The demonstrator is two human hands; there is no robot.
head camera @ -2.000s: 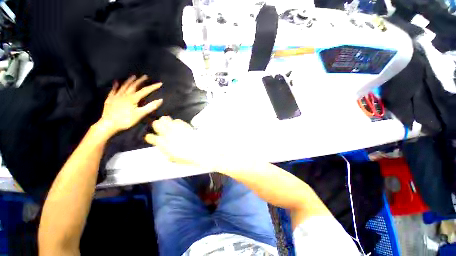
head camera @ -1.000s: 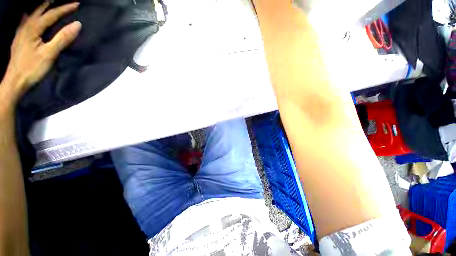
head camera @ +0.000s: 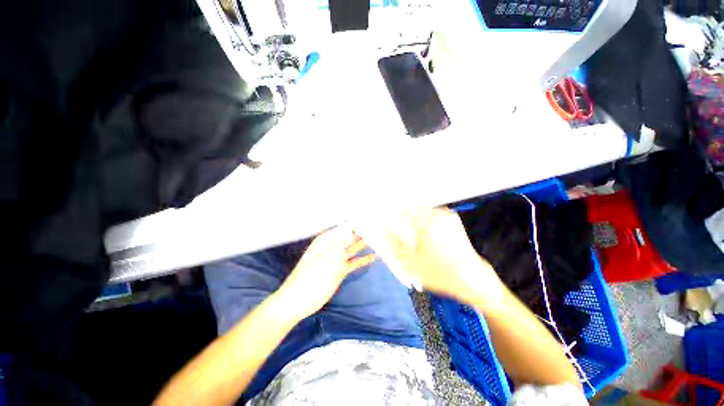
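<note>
A pale, blurred white strip (head camera: 390, 255) is at the table's front edge, above my lap. My right hand (head camera: 433, 244) is closed around its right side. My left hand (head camera: 327, 263) is at its left side, with fingertips close to it; whether they grip it is hidden by glare. The black garment (head camera: 87, 119) lies heaped left of the needle and hangs off the table, touched by neither hand. The presser foot area (head camera: 284, 67) of the sewing machine is at the garment's right edge.
A smartphone (head camera: 413, 93) lies on the white table (head camera: 333, 174). Red-handled scissors (head camera: 570, 100) lie at its right end. Below are a blue crate (head camera: 591, 317) with black pieces and a white cord (head camera: 536, 238), and a red crate (head camera: 627, 238) on the floor.
My left hand has left the black garment and come to the front edge above my lap. My right hand has come back from beyond the table to the same place, with the white strip now showing.
</note>
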